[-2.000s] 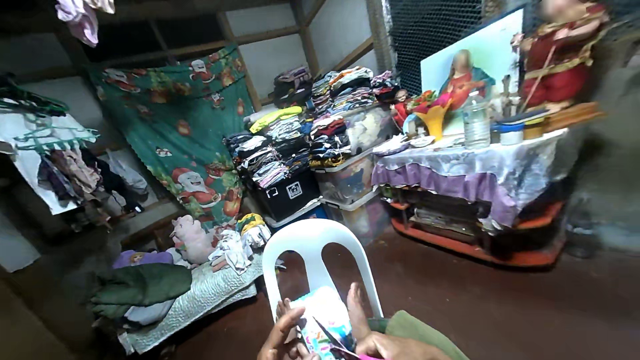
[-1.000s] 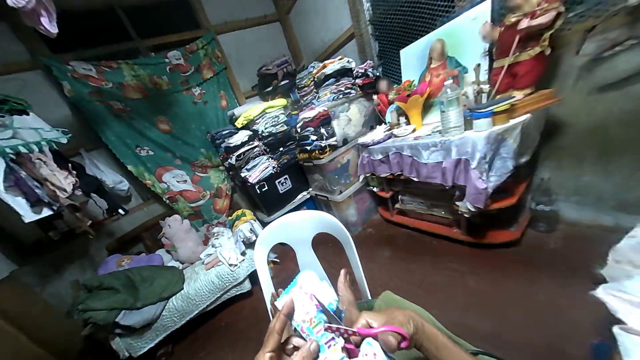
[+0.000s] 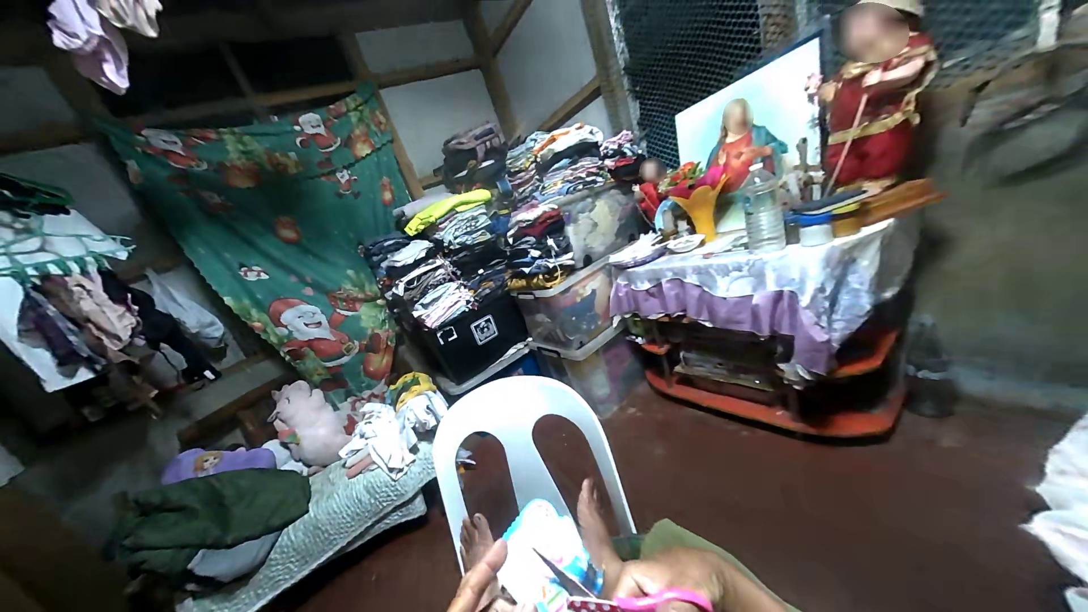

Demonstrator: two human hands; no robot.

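Note:
At the bottom centre, my right hand [image 3: 671,578] grips pink-handled scissors [image 3: 659,601], whose blades point up and left over a white and blue plastic packet [image 3: 544,552]. My left hand [image 3: 480,582] holds the packet from its left side; its lower part is cut off by the frame edge. Behind the packet stands a white plastic chair [image 3: 531,395], with my bare feet [image 3: 595,518] resting at its seat. Whether the blades have cut into the packet cannot be told.
Left of the chair is a low bed with a quilted cover [image 3: 340,518], a pink plush toy [image 3: 310,425] and clothes. Beyond it, folded clothes sit on a black storage box [image 3: 467,340] and clear bins [image 3: 569,314]. A cloth-covered table [image 3: 722,285] bears a water bottle [image 3: 762,208] and statues.
The scissors, seen side-on with their pink handles higher a second ago, are now lower, with the blades angled up across the packet. Both hands have stayed at the packet.

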